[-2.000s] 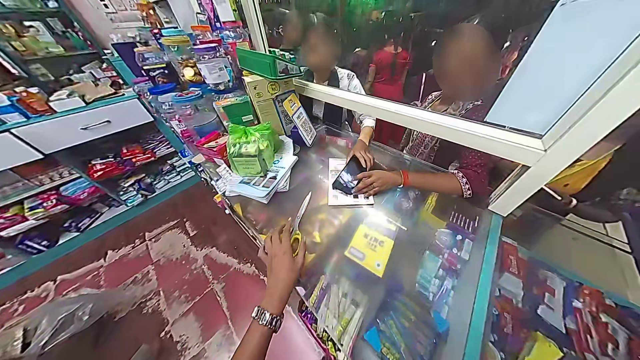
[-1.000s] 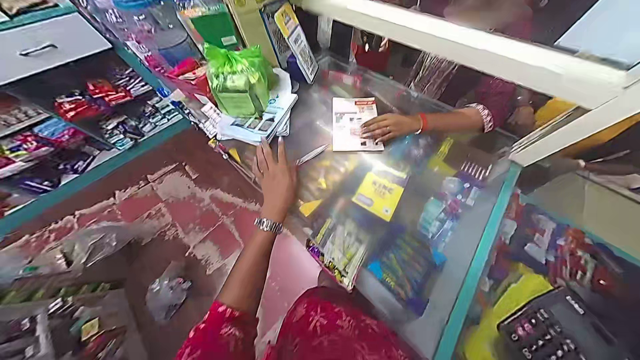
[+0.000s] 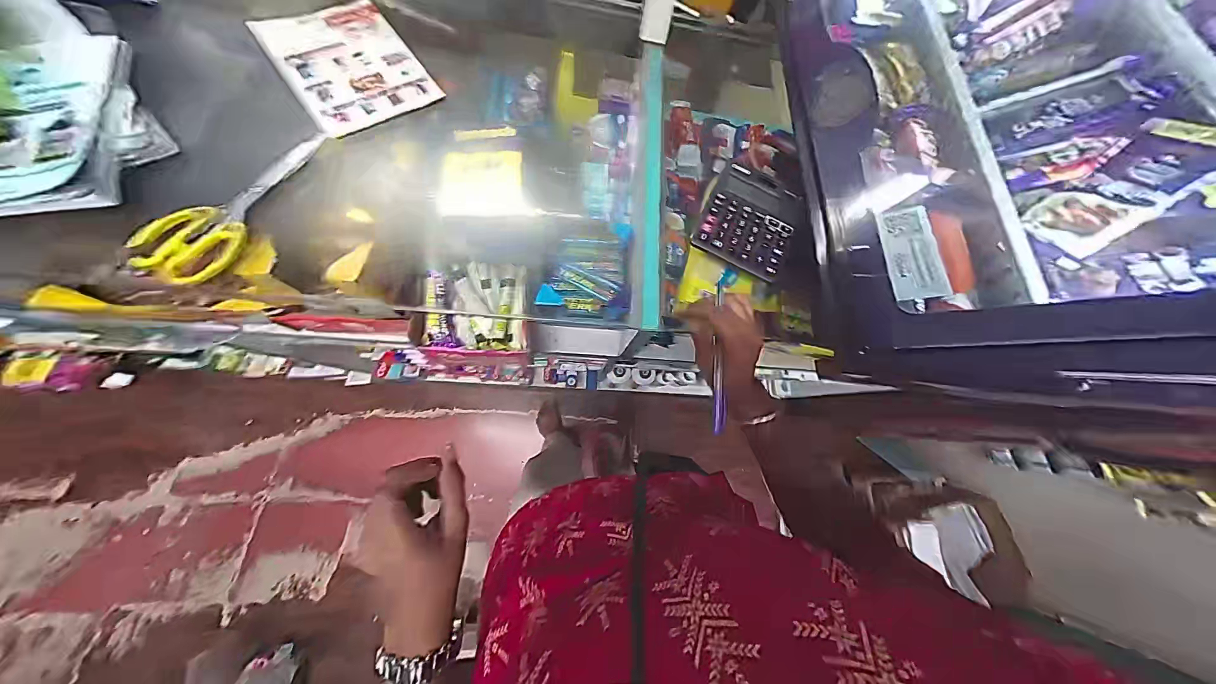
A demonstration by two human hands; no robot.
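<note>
My left hand [image 3: 425, 537], with a metal watch on the wrist, is raised over the floor with its fingers curled and nothing in it. At the counter's front edge my right hand [image 3: 730, 332] grips a pen [image 3: 718, 380], which points down toward me. Just beyond that hand lies a black calculator [image 3: 748, 220]. Scissors with yellow handles [image 3: 186, 245] rest on the glass counter at the left, their blades touching or near a printed sheet [image 3: 348, 68].
A glass counter [image 3: 380, 204] holds packets beneath its top. Papers in plastic [image 3: 57, 123] lie at its far left. At the right is a dark-framed case [image 3: 997, 328] of wrapped goods. Worn red tiles [image 3: 313, 461] cover the floor.
The view has swung right and down. My left hand has left the counter and scissors; my right hand has come into view with a pen. The other person's hand on the sheet is out of view.
</note>
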